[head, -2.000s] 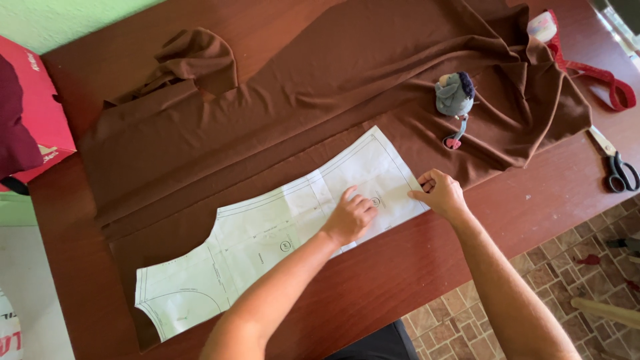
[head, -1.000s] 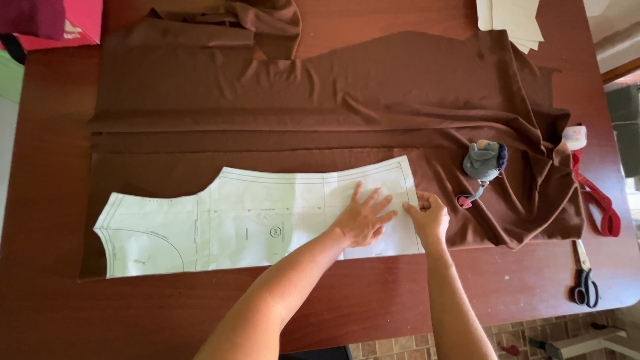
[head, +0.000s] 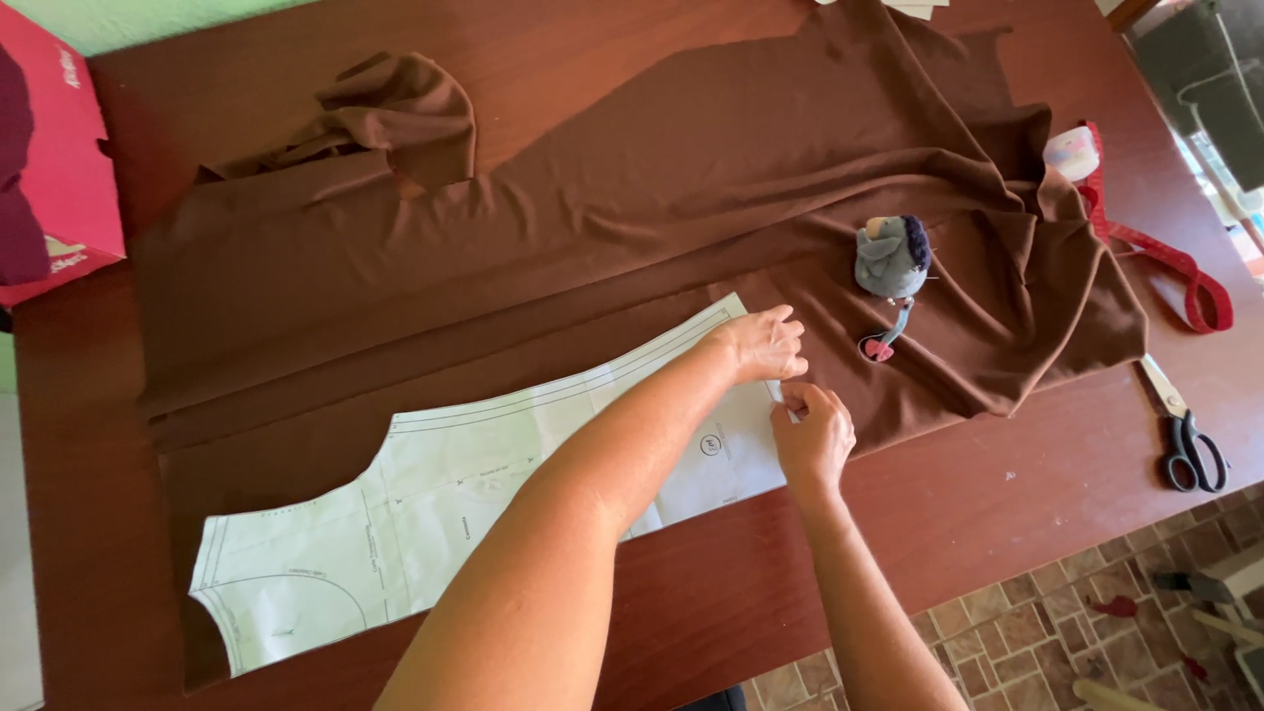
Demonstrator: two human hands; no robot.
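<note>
A white paper sewing pattern (head: 553, 425) lies flat on brown fabric (head: 553, 237) along the front side of the wooden table. My left hand (head: 765, 344) rests over the pattern's upper right corner, its fingers spread past the edge onto the fabric. Just below it, my right hand (head: 815, 430) is at the pattern's right edge with thumb and forefinger together; whether they pinch paper, fabric or a pin cannot be told. Right of both hands, a grey plush pincushion (head: 892, 259) sits on the fabric, with a small red piece (head: 877, 348) on its strap.
Black-handled scissors (head: 1192, 449) lie on the table (head: 987, 504) at the right. Behind them are a red tape or ribbon (head: 1175, 262) and a small white object (head: 1073, 153). A red box (head: 64, 148) stands at the far left. Pale paper pieces (head: 918, 8) show at the top.
My left hand has moved from the pattern's middle right part to its upper right corner. My right hand stays by the right edge. The view has shifted and tilted.
</note>
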